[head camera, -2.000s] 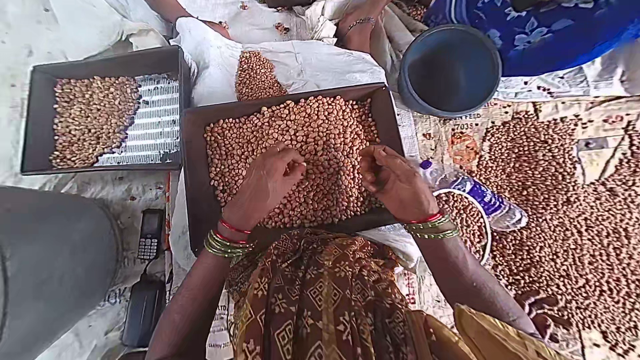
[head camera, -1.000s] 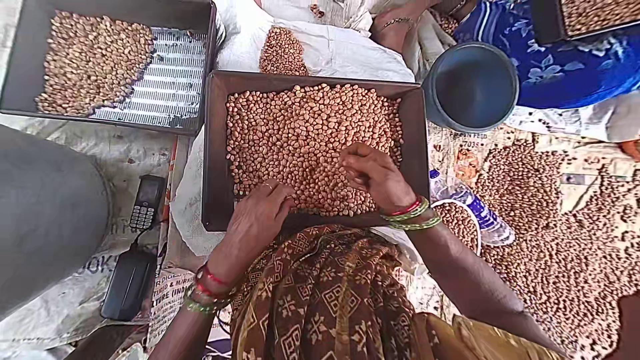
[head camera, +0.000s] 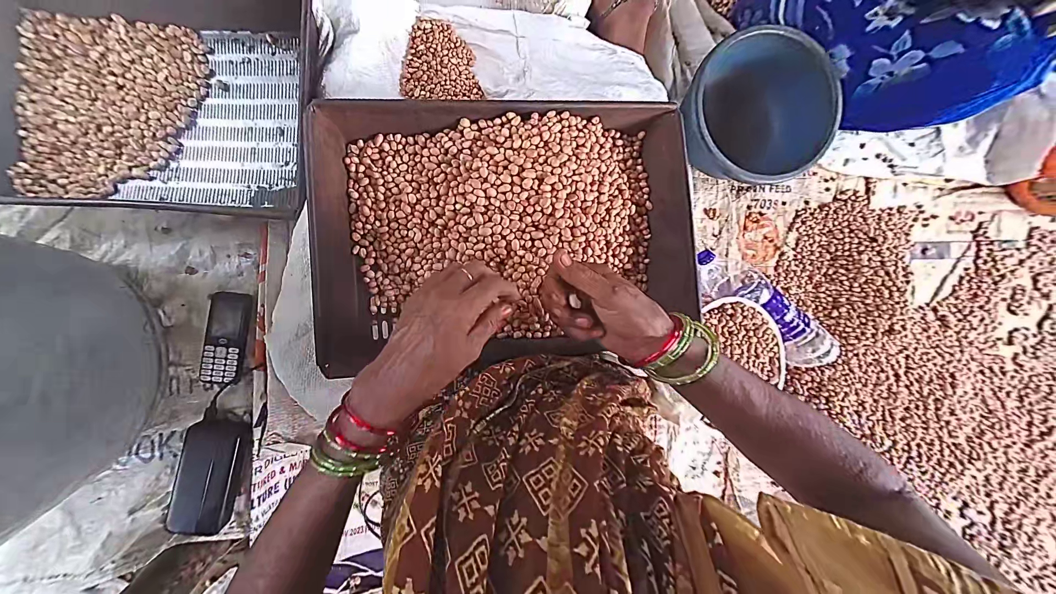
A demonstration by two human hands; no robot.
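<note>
A dark rectangular tray (head camera: 330, 239) with slots in its base lies in front of me, heaped with light brown nuts or beans (head camera: 511, 190). Over the near edge of the heap, my left hand (head camera: 450, 318) bends its fingers down at the nuts; whether it holds any is hidden. Close to its right, my right hand (head camera: 606, 309) has curled fingers with a small pale piece (head camera: 575, 301) in them. Red and green bangles circle both wrists.
Another slotted tray (head camera: 252, 124) with nuts stands at upper left, above a keypad phone (head camera: 225, 338) and a black case (head camera: 209, 474). A grey-blue bucket (head camera: 763, 103), a plastic bottle (head camera: 780, 313) and nuts spread on sacks (head camera: 924, 355) are at right. A grey rounded container (head camera: 74, 379) is at far left.
My hands have come closer together at the near part of the heap. A pale piece now shows in my right hand. The view has shifted somewhat.
</note>
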